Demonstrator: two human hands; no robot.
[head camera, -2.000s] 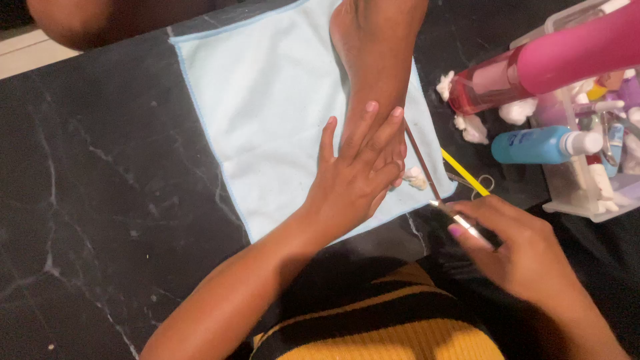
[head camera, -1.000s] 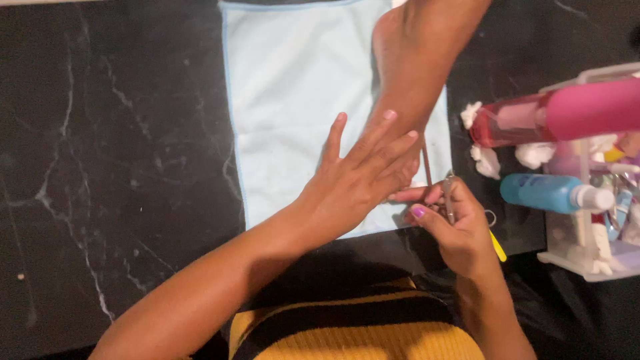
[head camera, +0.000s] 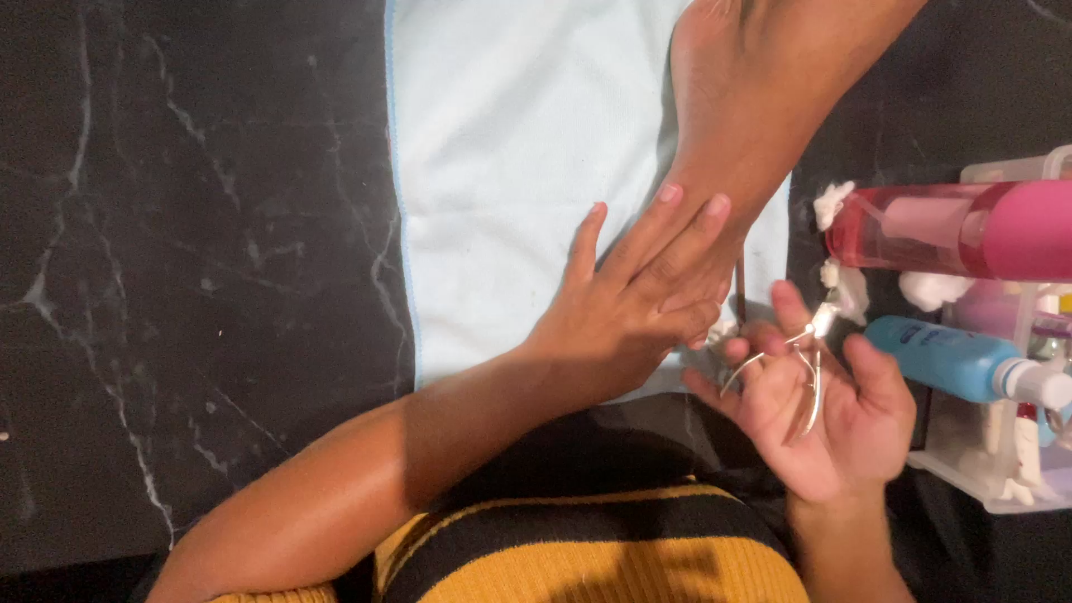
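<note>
My left hand (head camera: 641, 301) lies over the front of another person's foot (head camera: 737, 142), fingers spread, partly covering the toes. The foot rests on a light blue cloth (head camera: 519, 167). To the right, my right hand (head camera: 816, 402) is turned palm up with a pair of metal cuticle nippers (head camera: 812, 352) lying across the palm and fingers, handles spread. A thin brown stick (head camera: 740, 285) lies on the cloth beside the foot. A bit of white cotton (head camera: 722, 332) sits between the toes and my right fingers.
At the right, a clear plastic basket (head camera: 997, 502) holds bottles and small items. A pink bottle (head camera: 930, 230) and a blue bottle with a white cap (head camera: 946, 356) lean out over its side. White cotton pieces (head camera: 934, 291) are near them. The black marbled table (head camera: 209, 251) extends left.
Two seconds ago my right hand held a metal-ended tool low beside the toes; now its palm is turned up with the nippers on it. My left hand stays on the foot.
</note>
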